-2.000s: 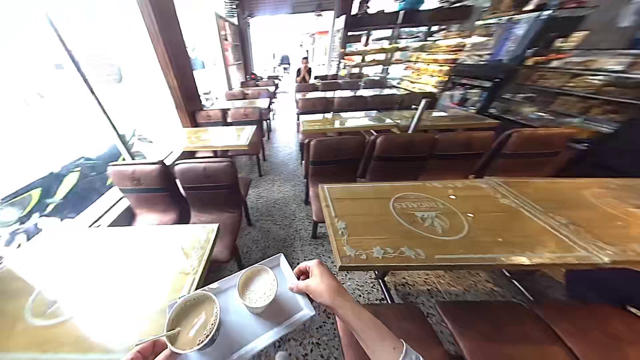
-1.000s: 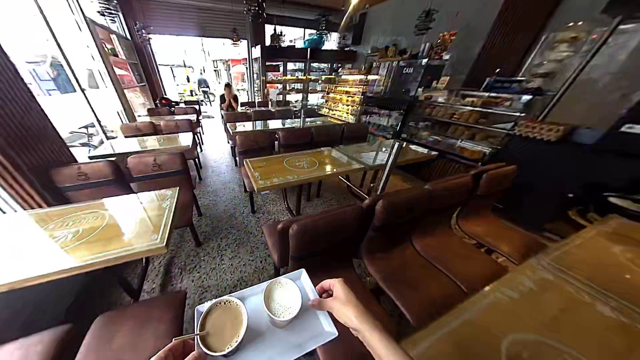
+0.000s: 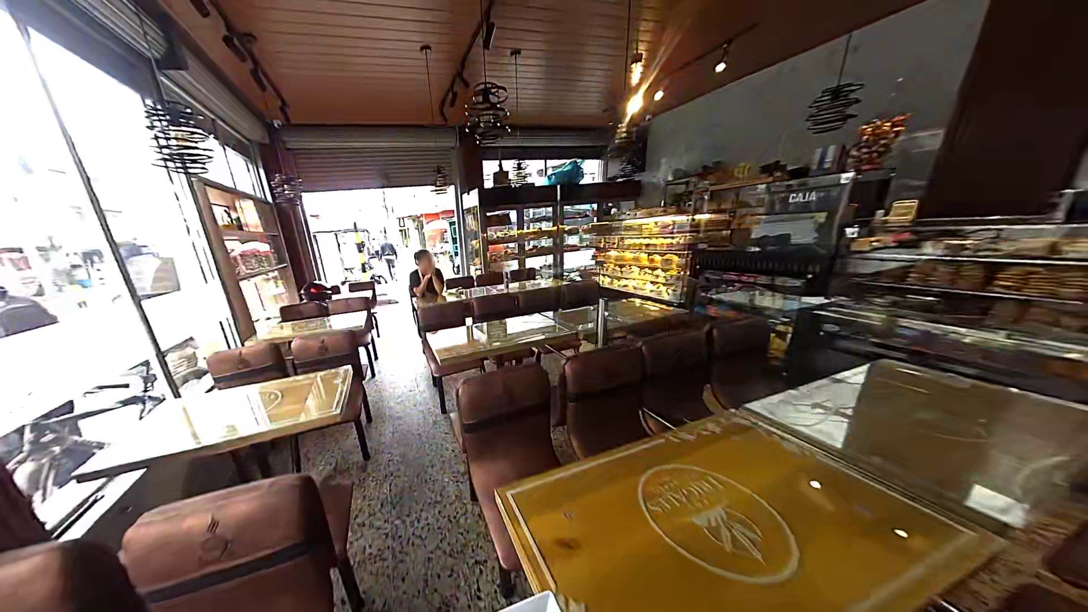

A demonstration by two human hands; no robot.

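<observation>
Only a corner of the white tray (image 3: 535,603) shows, at the bottom edge of the head view, just left of the near edge of a glass-topped wooden table (image 3: 595,544). Neither my left hand nor my right hand is in the picture, so what each one holds cannot be seen. The cups are out of view too, below the frame.
A speckled floor aisle (image 3: 399,476) runs between brown padded chairs (image 3: 229,544) on the left and more chairs (image 3: 510,425) on the right. A person (image 3: 426,276) sits at a far table. Lit food display cases (image 3: 646,255) line the right side; a doorway is at the back.
The view has tilted up and moved along the aisle. Both hands and the two cups on the tray, visible a second ago, have dropped out of the frame.
</observation>
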